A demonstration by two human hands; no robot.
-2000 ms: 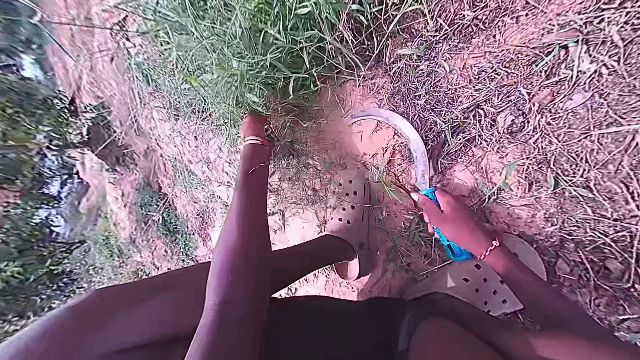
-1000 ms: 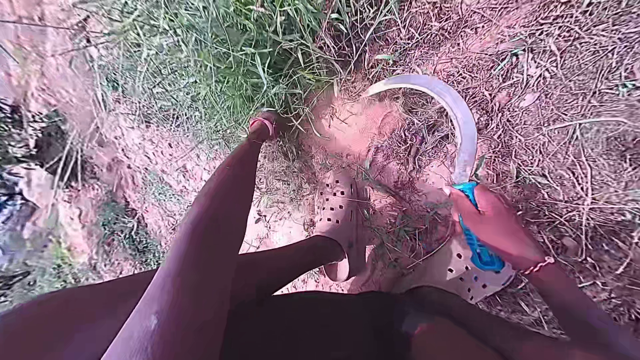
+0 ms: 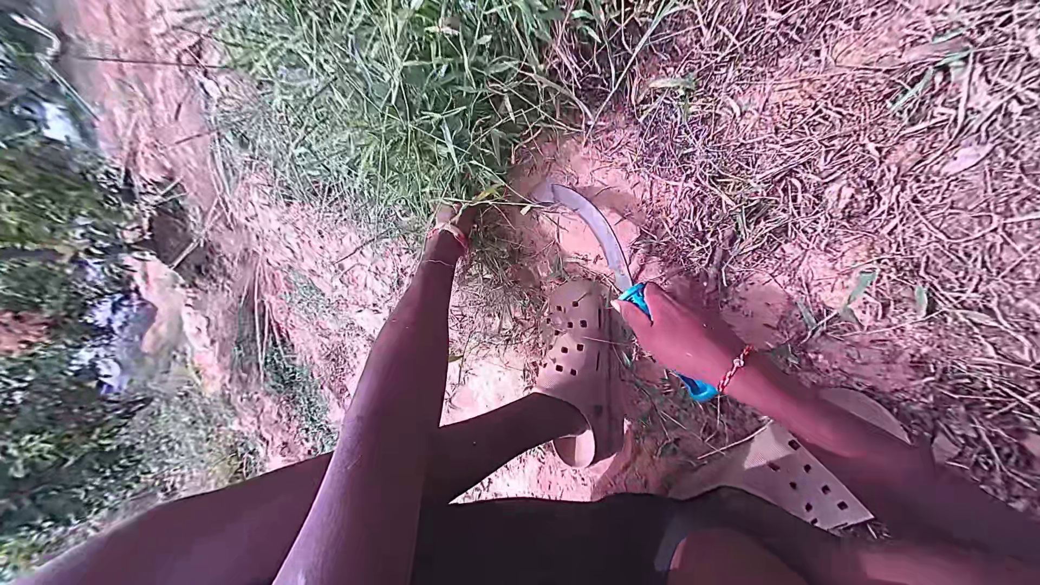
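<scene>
My right hand (image 3: 674,325) grips the blue handle (image 3: 700,388) of a sickle. The sickle's curved metal blade (image 3: 597,223) reaches up and left, its tip at the lower edge of a clump of green grass (image 3: 422,106). My left hand (image 3: 457,218) is at the base of that clump, left of the blade tip. Grass and shadow hide its fingers, so its hold cannot be told.
Perforated clogs, one at the middle (image 3: 575,349) and one at the lower right (image 3: 804,479), are on my feet close below the sickle. Dry cut stems (image 3: 853,162) cover the soil on the right. Bare reddish ground and leafy plants (image 3: 73,390) lie to the left.
My right hand has swung the sickle out to the right, then back left, bringing the blade close to the grass base by my left hand. My left hand stays at the clump.
</scene>
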